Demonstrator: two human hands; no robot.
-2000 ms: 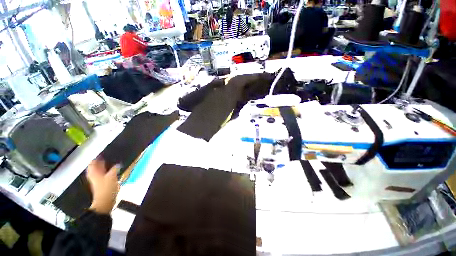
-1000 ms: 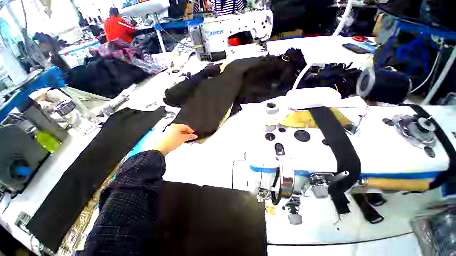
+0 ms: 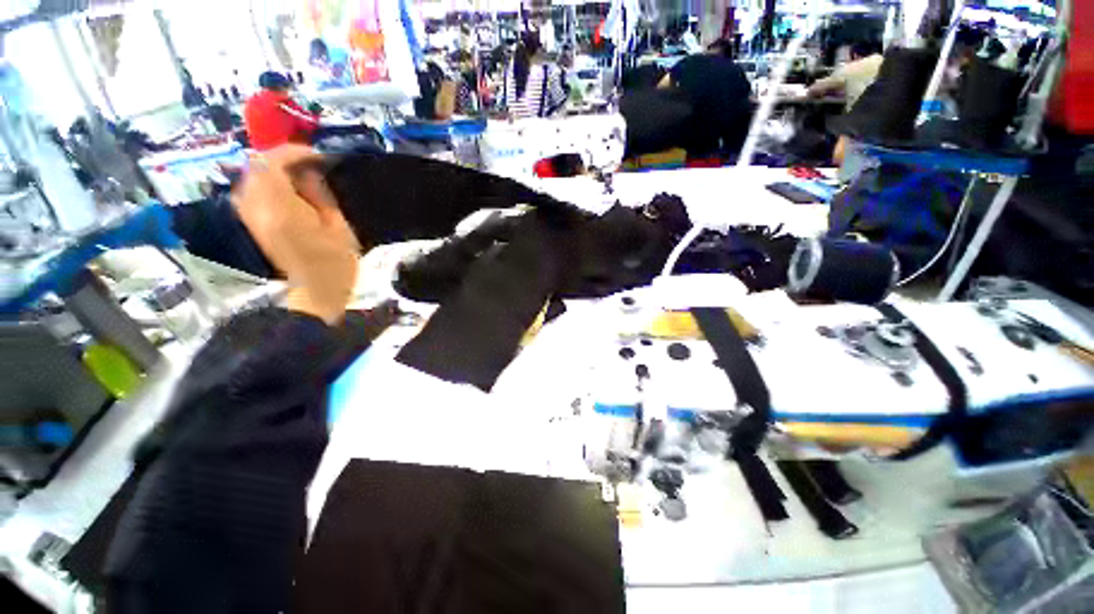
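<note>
My left hand (image 3: 300, 234), slightly blurred, is raised at upper left with its dark sleeve below it. It grips the end of a dark cloth panel (image 3: 432, 198), which stretches right to the dark heap (image 3: 612, 246) behind the machine. Another dark panel (image 3: 480, 318) hangs from the heap onto the white table. A large dark cut panel (image 3: 462, 540) lies flat in front, its right edge near the needle area (image 3: 660, 462). My right hand is not in view.
The white sewing machine head (image 3: 816, 360) stands at right with black bands over it. Short dark strips (image 3: 822, 498) lie on its bed. A dark thread cone (image 3: 842, 270) is behind it, a clear plastic bag (image 3: 1014, 558) at lower right. Grey machine parts stand at left; other people sit behind.
My left hand moved from the far-left panel to the panel end by the heap, then up and left, lifting a dark panel. The large front panel stays beside the needle area.
</note>
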